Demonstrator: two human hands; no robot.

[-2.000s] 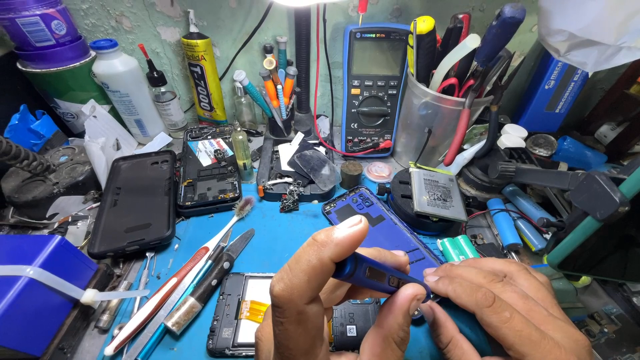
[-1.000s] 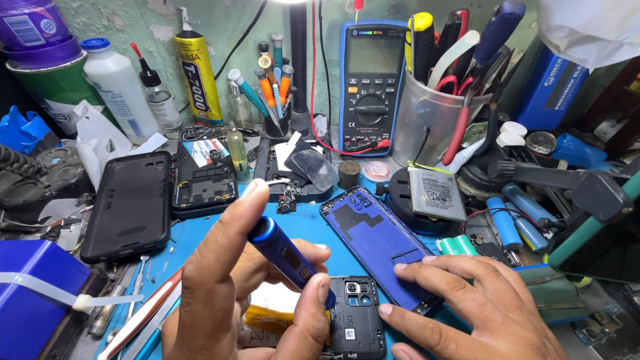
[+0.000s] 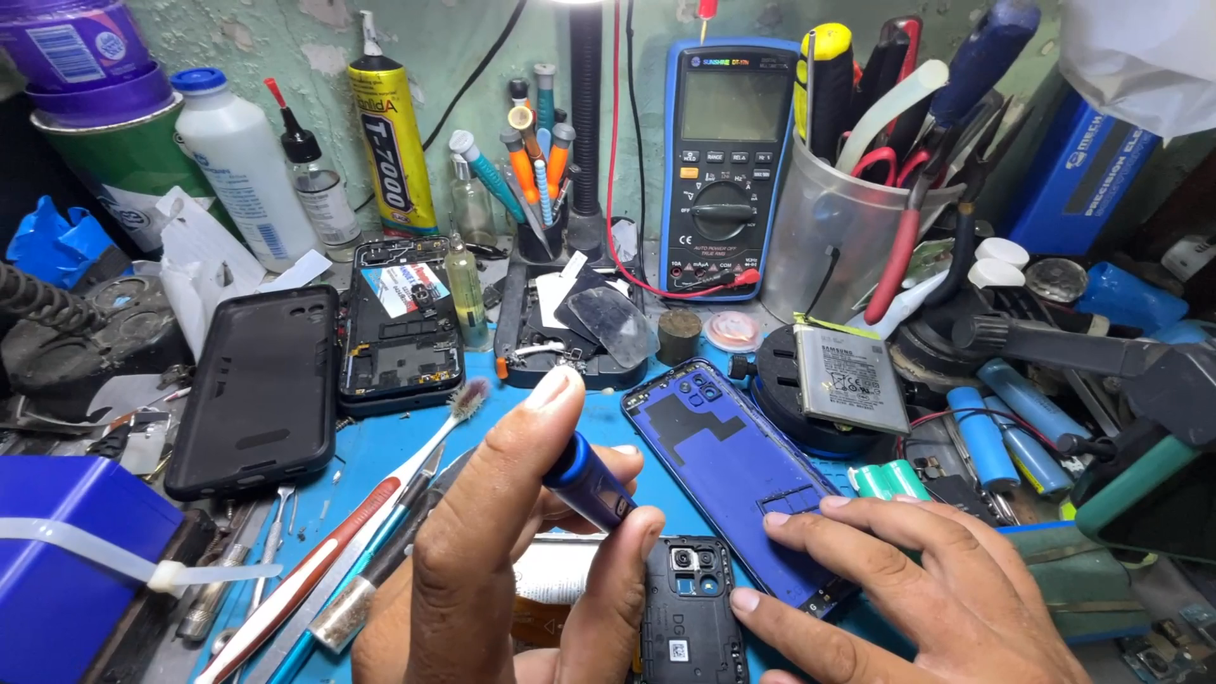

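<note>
My left hand (image 3: 503,551) holds a blue cylindrical tool (image 3: 591,480), probably a screwdriver handle, between thumb and fingers; its tip is hidden. Below it lies an opened phone (image 3: 686,608) with its camera module showing, partly covered by the hand, with a silvery part and an orange flex cable beside it. My right hand (image 3: 912,589) rests with spread fingers, its fingertips on the lower part of a blue phone back cover (image 3: 727,465) and one at the edge of the opened phone. Both lie on a blue work mat (image 3: 380,456).
Left of the hands lie a toothbrush (image 3: 351,532), tweezers and a black phone case (image 3: 256,389). Behind stand a digital multimeter (image 3: 727,171), a cup of pliers (image 3: 826,237) and a glue tube (image 3: 389,142). A phone battery (image 3: 850,375) and blue cells (image 3: 983,437) lie at the right.
The blue tool, level in front of the fingers two seconds ago, is now tilted more upright in my left hand. My right hand has moved off the tool and down onto the blue cover.
</note>
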